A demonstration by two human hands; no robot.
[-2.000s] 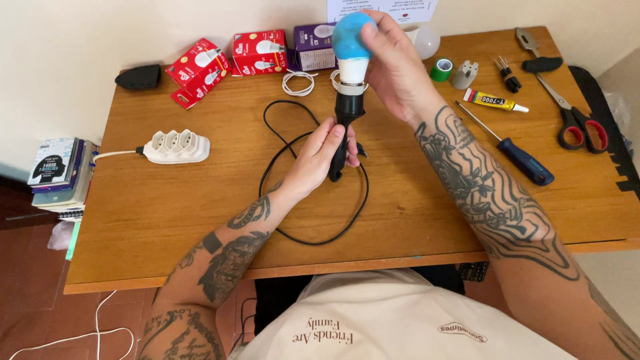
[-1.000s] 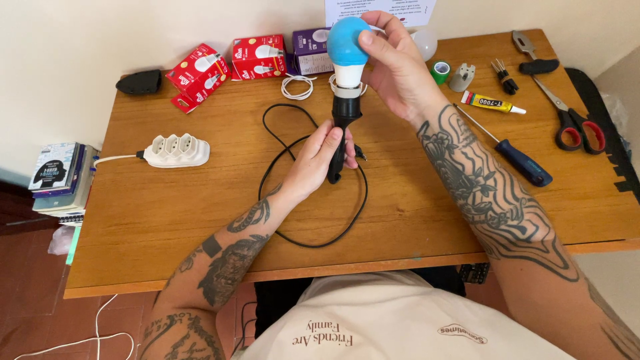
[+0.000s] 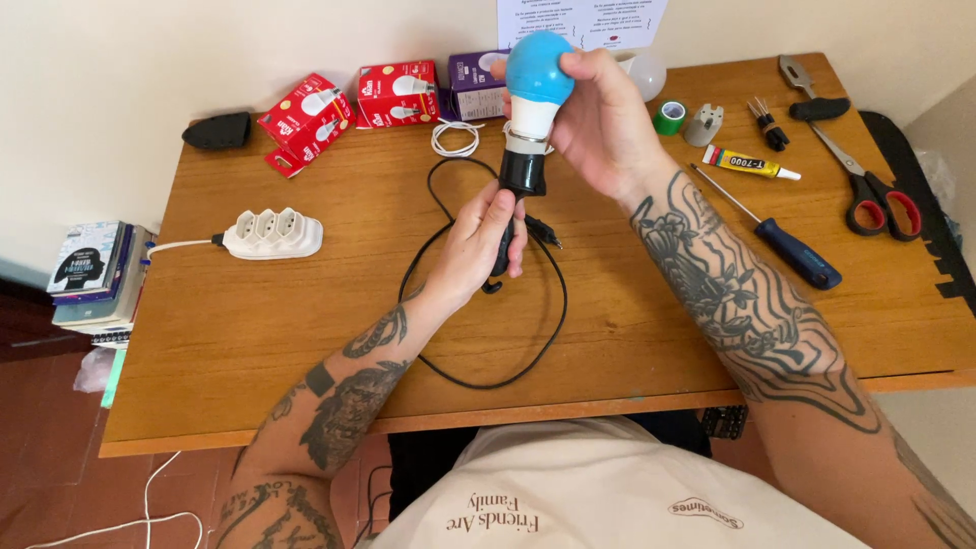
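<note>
My left hand [image 3: 488, 236] is closed around the black handle of a hand-held lamp holder [image 3: 523, 174], with a small hook below my fingers. A light bulb with a blue globe and white base [image 3: 540, 72] stands upright in the holder's top. The fingers of my right hand [image 3: 606, 114] grip the blue globe from its right side and from behind. A black power cord [image 3: 563, 305] loops on the wooden table under my left hand, and its plug [image 3: 545, 231] lies just right of that hand.
At the left lies a white power strip [image 3: 276, 235]. Red bulb boxes [image 3: 397, 93], a purple box [image 3: 474, 84], a coiled white wire [image 3: 455, 140] and a white bulb [image 3: 646, 74] line the back. Rightward are green tape [image 3: 669, 118], a glue tube [image 3: 751, 162], a screwdriver [image 3: 797, 252] and scissors [image 3: 869, 191].
The fingers of my right hand have shifted around the blue globe. My left hand has kept its hold on the handle.
</note>
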